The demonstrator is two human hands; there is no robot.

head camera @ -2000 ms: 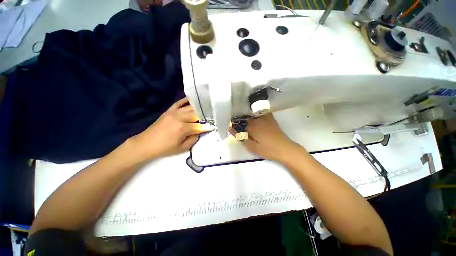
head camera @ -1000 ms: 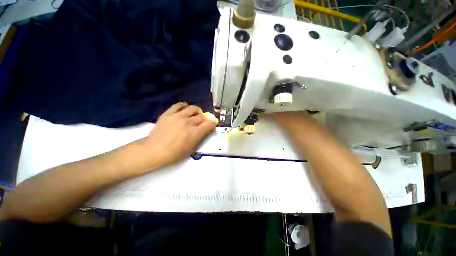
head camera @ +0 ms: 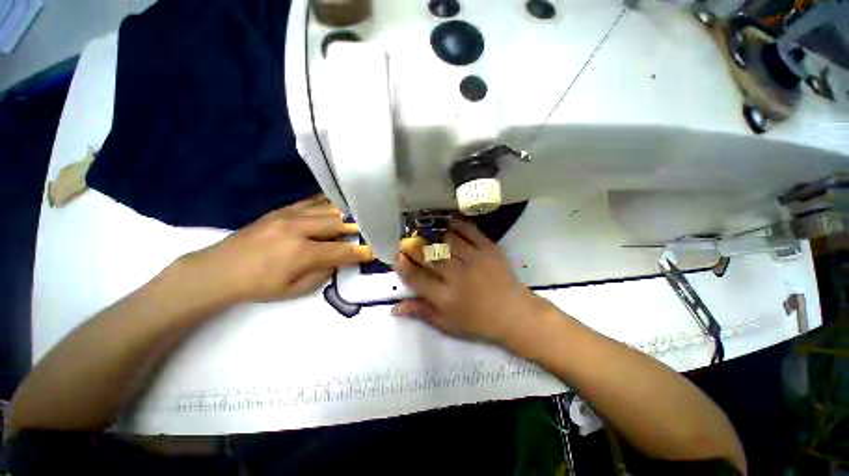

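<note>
The navy garment piece (head camera: pixel 205 121) lies left of the machine head, and a dark part of it shows right of the needle area behind my right hand. My left hand (head camera: pixel 289 251) is bare, with its fingertips on the cloth just left of the presser foot. My right hand (head camera: pixel 465 284) is bare, its fingertips holding cloth at the foot and its thumb spread toward me on the bed. The presser foot (head camera: pixel 428 223) is partly hidden by the head and fingers. The fingertips are lit yellow.
The white machine head (head camera: pixel 559 84) arches over the hands, with a cream ribbed dial (head camera: pixel 478 194) low on its front. Thread snips (head camera: pixel 691 302) and a thin white-handled tool (head camera: pixel 717 245) lie right. A tan tag (head camera: pixel 71 180) lies at left.
The view has shifted closer. The navy cloth now covers less of the left side, and dark cloth shows right of the needle. My right hand has come out from under the arm toward me.
</note>
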